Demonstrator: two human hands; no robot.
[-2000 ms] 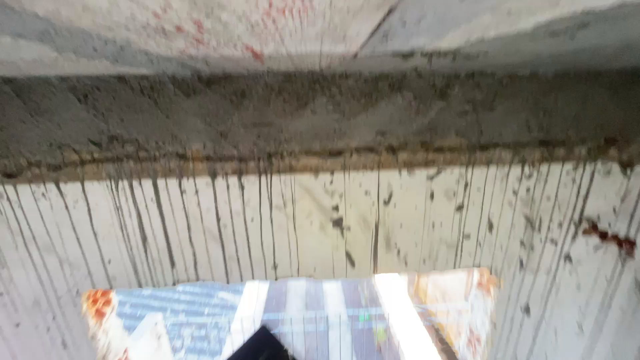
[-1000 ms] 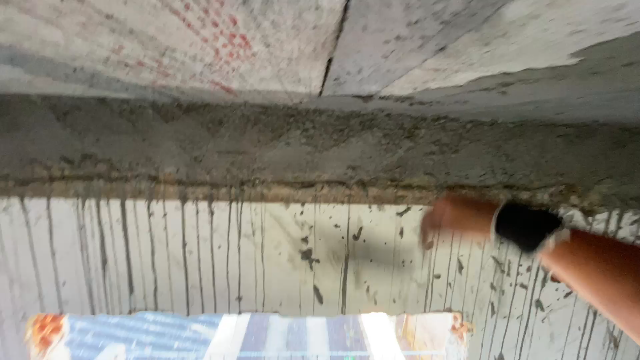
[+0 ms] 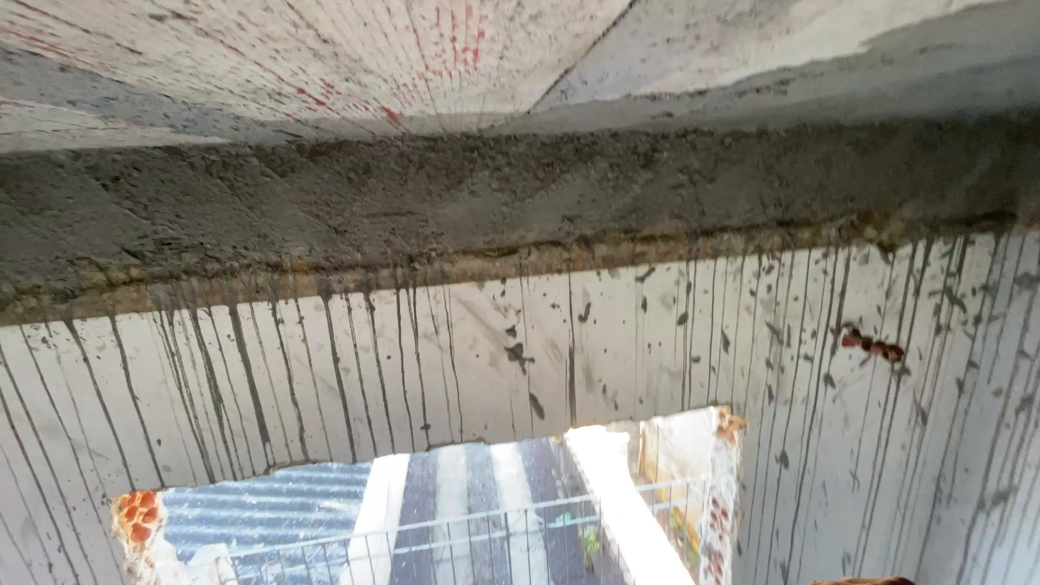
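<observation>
A band of rough grey mortar (image 3: 487,195) runs across the top of a white wall (image 3: 504,357), just under a pale ceiling (image 3: 284,57) with red marks. Dark drips and splatters of mortar run down the wall from the band's lower edge. At the bottom edge, right of centre, a thin brown sliver (image 3: 863,581) shows; it may be part of my right hand, but too little is visible to tell what it holds or touches. My left hand is out of view.
Below the mortar band is a rough-edged opening (image 3: 138,520) with broken red hollow brick at its sides. Through it show wire mesh (image 3: 455,520) and blue corrugated sheeting (image 3: 268,496). A small hole (image 3: 872,345) in the wall at right exposes red brick.
One second ago a blurred hand and forearm with a black wristband reached in from the right, in front of the wall below the mortar; that forearm has since left the view.
</observation>
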